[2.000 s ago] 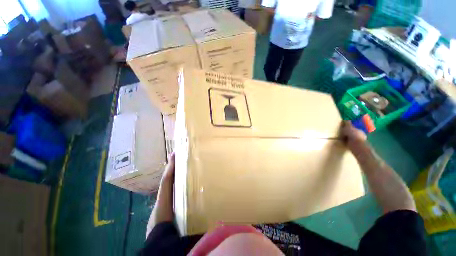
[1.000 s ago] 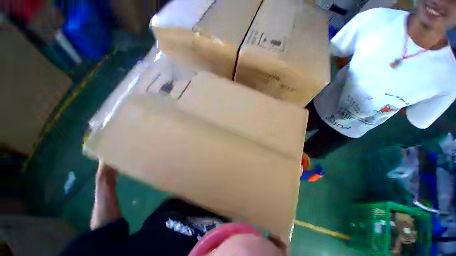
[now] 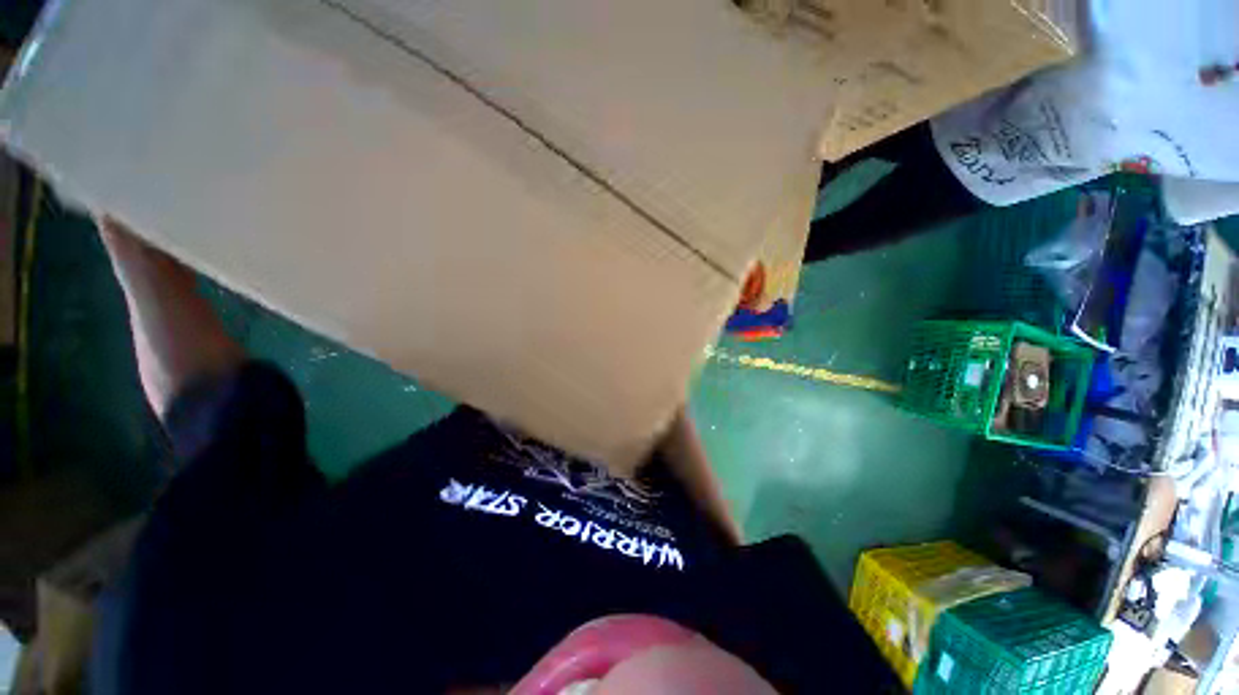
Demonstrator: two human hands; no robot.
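A large brown master carton [image 3: 408, 204] is tilted close in front of me, its seam running diagonally. My left forearm [image 3: 156, 312] reaches up to its lower left edge; the fingers are hidden by the carton. My right forearm [image 3: 703, 475] goes behind its lower right corner, and that hand is hidden too. The carton is held up between my arms. A blue and orange tape gun [image 3: 761, 310] shows just past the carton's right edge; the grip on it is hidden. Part of another large carton [image 3: 938, 68] shows behind, at the top.
A person in a white printed shirt [image 3: 1026, 136] stands at the upper right. A green crate [image 3: 951, 373], a yellow crate [image 3: 890, 597] and a teal crate [image 3: 1012, 645] are on the right, beside a cluttered workbench [image 3: 1196, 367]. A yellow line [image 3: 815, 373] crosses the green floor.
The view has turned and tilted down. The held carton has swung from upright to slanted and now fills the upper left. My right hand, visible earlier at its edge, is now hidden.
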